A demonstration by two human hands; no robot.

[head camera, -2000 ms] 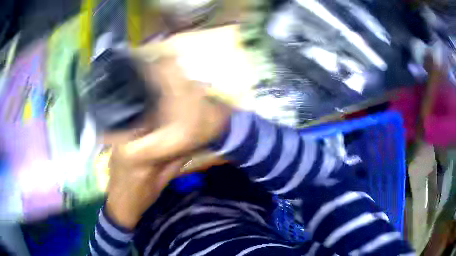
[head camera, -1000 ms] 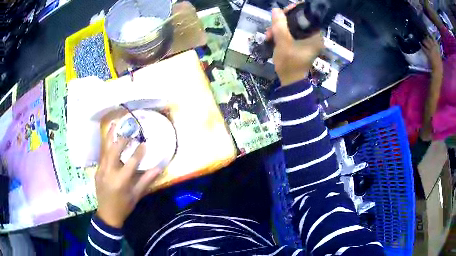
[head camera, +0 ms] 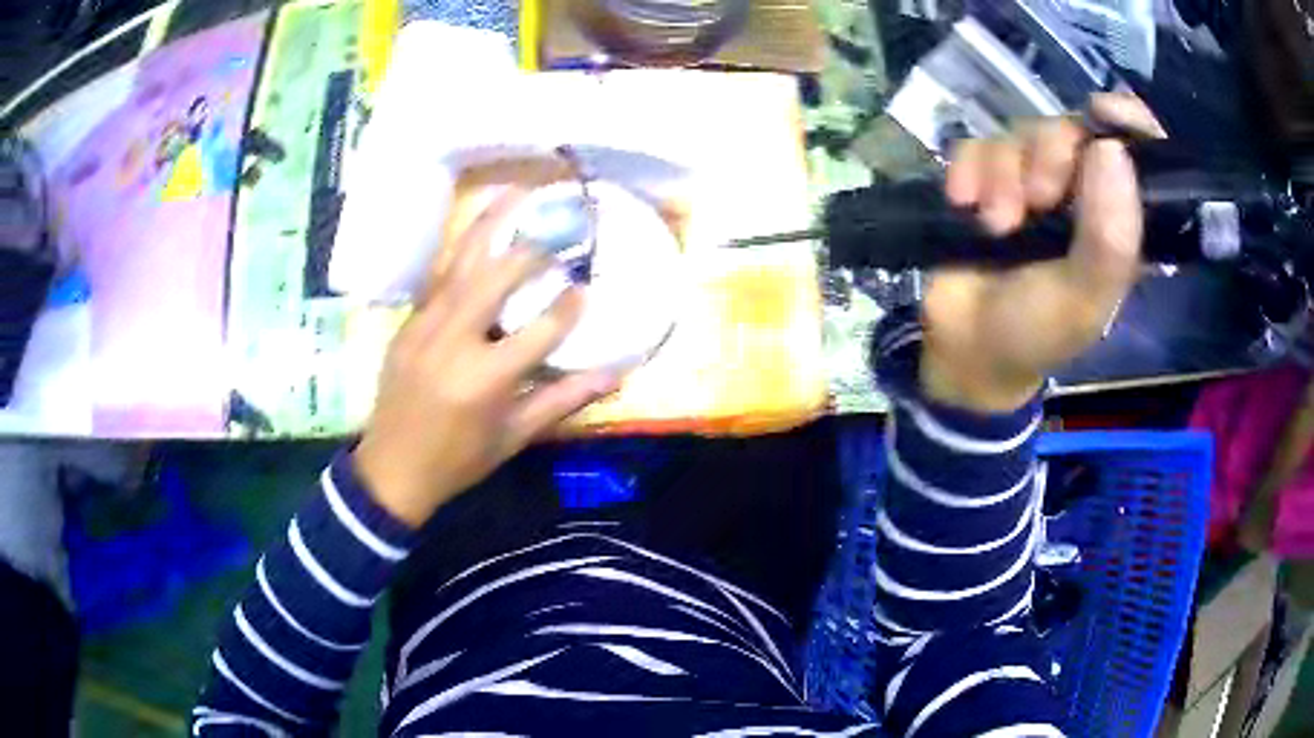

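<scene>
The white housing (head camera: 396, 202) lies on the cream work pad (head camera: 764, 339), with a white round base plate (head camera: 634, 281) at its right end. A dark wire crosses the plate to its centre. My left hand (head camera: 468, 346) rests over the plate's left side, fingertips at a small pale fitting (head camera: 555, 219) near the centre; whether they pinch it is blurred. My right hand (head camera: 1038, 260) grips the black electric screwdriver (head camera: 908, 224), held level to the right of the plate. Its thin bit points left over the pad, apart from the plate.
The yellow parts tray (head camera: 529, 36) and clear round tub (head camera: 663, 22) are beyond the pad, cut off by the top edge. A blue plastic crate (head camera: 1189, 562) stands at lower right. A silver-grey metal fixture (head camera: 980, 79) is at upper right. A person's pink clothing (head camera: 1232, 433) shows at far right.
The view has shifted. My right hand has come down from above the metal fixture, and the screwdriver now lies level, its bit towards the plate. My left hand remains at the plate.
</scene>
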